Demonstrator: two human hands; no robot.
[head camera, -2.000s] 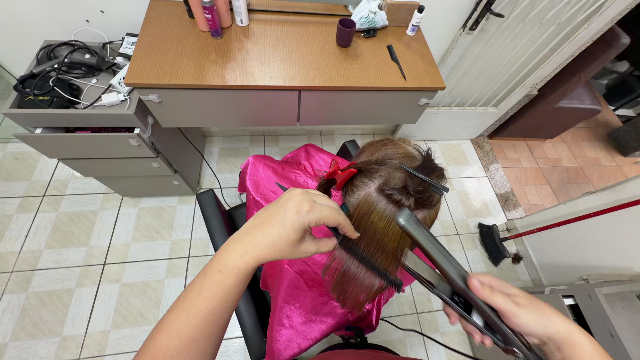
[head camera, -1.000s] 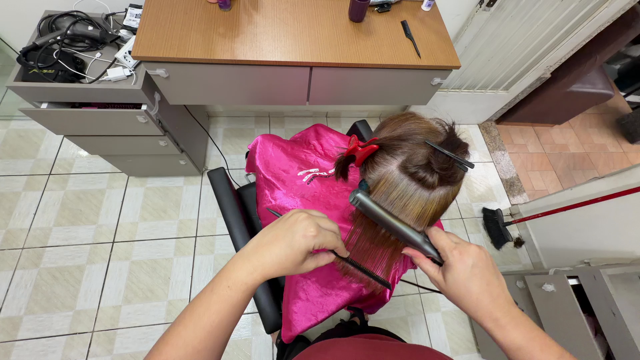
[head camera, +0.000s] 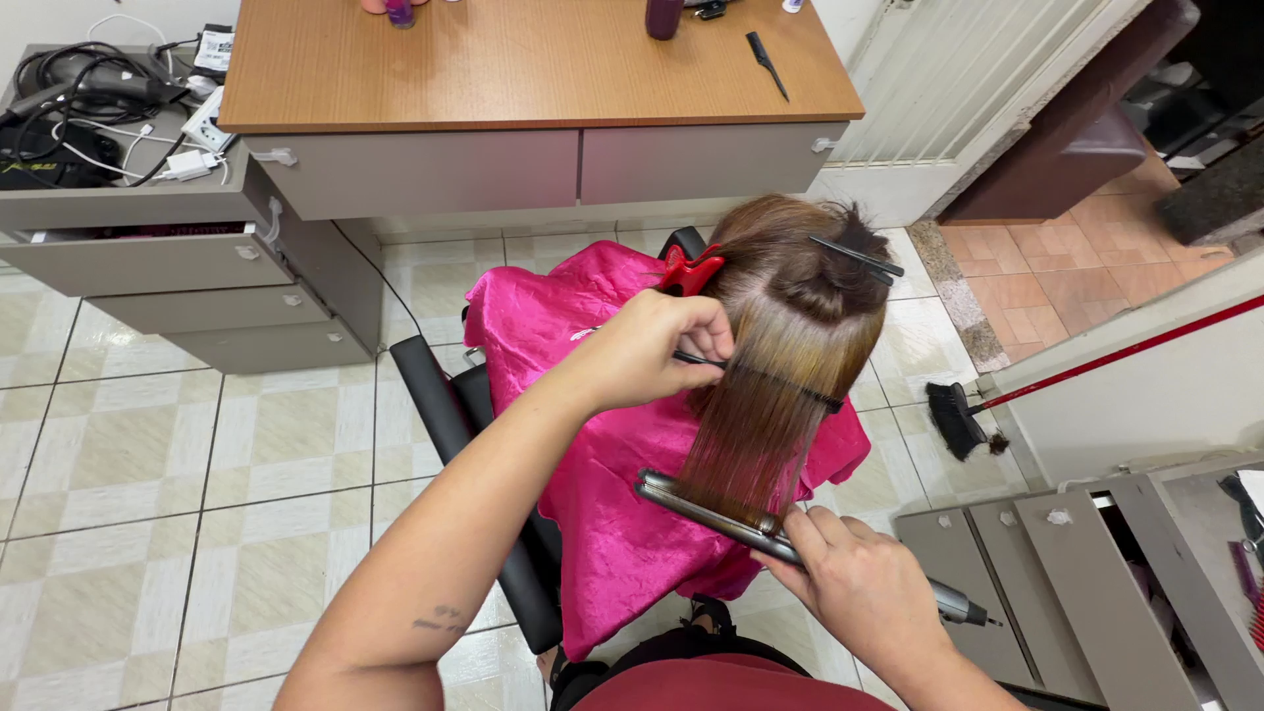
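Observation:
A seated person's brown hair (head camera: 760, 425) hangs in a smooth section down the back, over a pink salon cape (head camera: 612, 533). My left hand (head camera: 652, 346) grips the thin end of a black tail comb (head camera: 780, 383), its teeth lying across the upper part of that section. Lower down, my right hand (head camera: 859, 573) holds a hair straightener (head camera: 711, 513), its plates around the hair near the ends. A red hair clip (head camera: 688, 272) sits at the left of the head. Pinned-up hair on top carries a black clip (head camera: 857, 257).
Ahead stands a wooden counter (head camera: 533, 69) with another tail comb (head camera: 767, 65) on it. A drawer unit (head camera: 197, 286) at left bears tangled cables and a hair dryer. The black chair armrest (head camera: 484, 494) is left of the cape. A broom (head camera: 958, 420) and drawers (head camera: 1076, 573) are at right.
The straightener has moved from the upper part of the hair down near the ends. My left hand has moved up, and its comb now lies across the hair higher than before.

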